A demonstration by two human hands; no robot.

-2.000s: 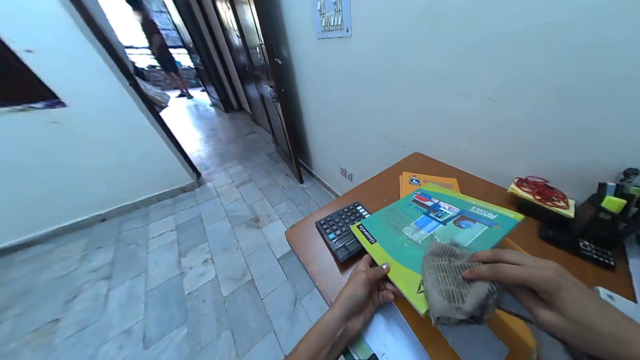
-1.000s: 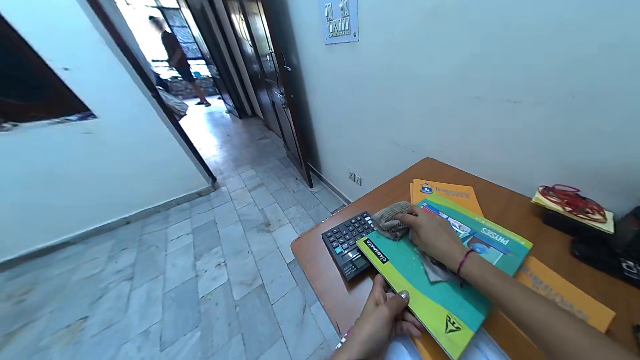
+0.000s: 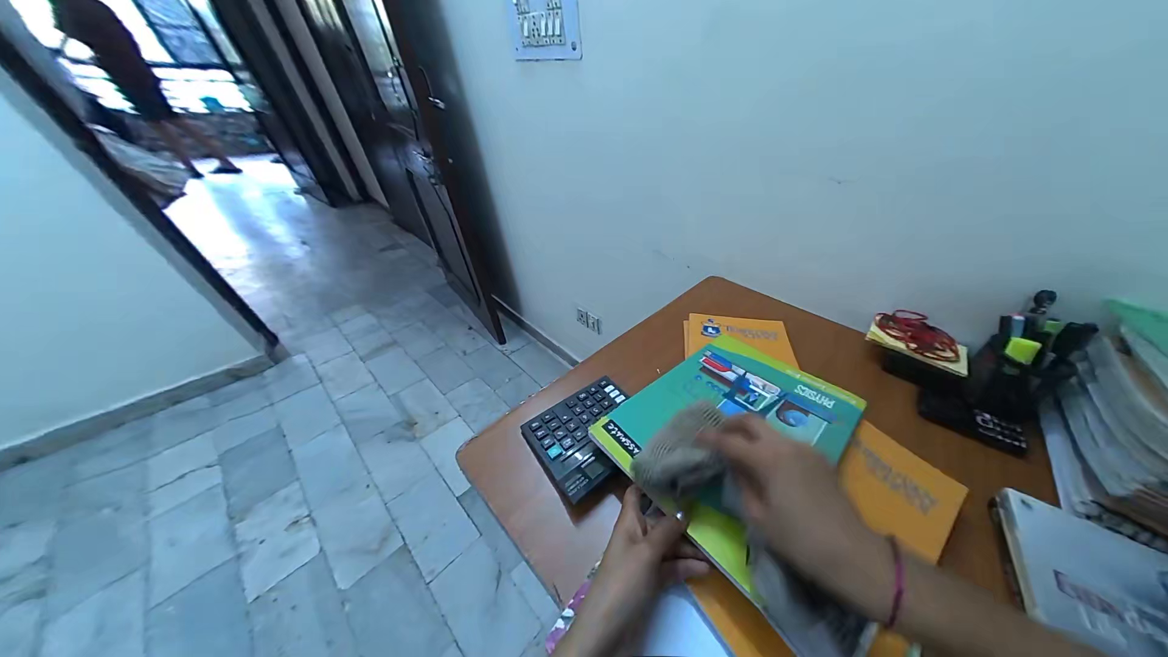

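Note:
My left hand (image 3: pixel 652 538) grips the near edge of a green physics textbook (image 3: pixel 657 401), thumb on top of the cover. Bunched under the fingers of my right hand (image 3: pixel 776 484) is a grey cloth (image 3: pixel 680 447), pressed on the cover; the hand and cloth are blurred. The cloth trails down past the book's near side. Beneath the textbook lie orange booklets (image 3: pixel 903 493). A black calculator (image 3: pixel 570 438) rests to the left of the book on the brown wooden table (image 3: pixel 520 502).
A pen holder (image 3: pixel 1013 365), a black telephone (image 3: pixel 972 424), a note block with red string (image 3: pixel 917 342), stacked papers (image 3: pixel 1104 420) and a white book (image 3: pixel 1086 575) stand at the right. An open dark door (image 3: pixel 429 155) is beyond the table. A person (image 3: pixel 119 64) stands in the far room.
My right hand with the cloth has moved from the calculator side of the cover toward the book's near edge. My left hand still holds the book. The person in the far room has moved.

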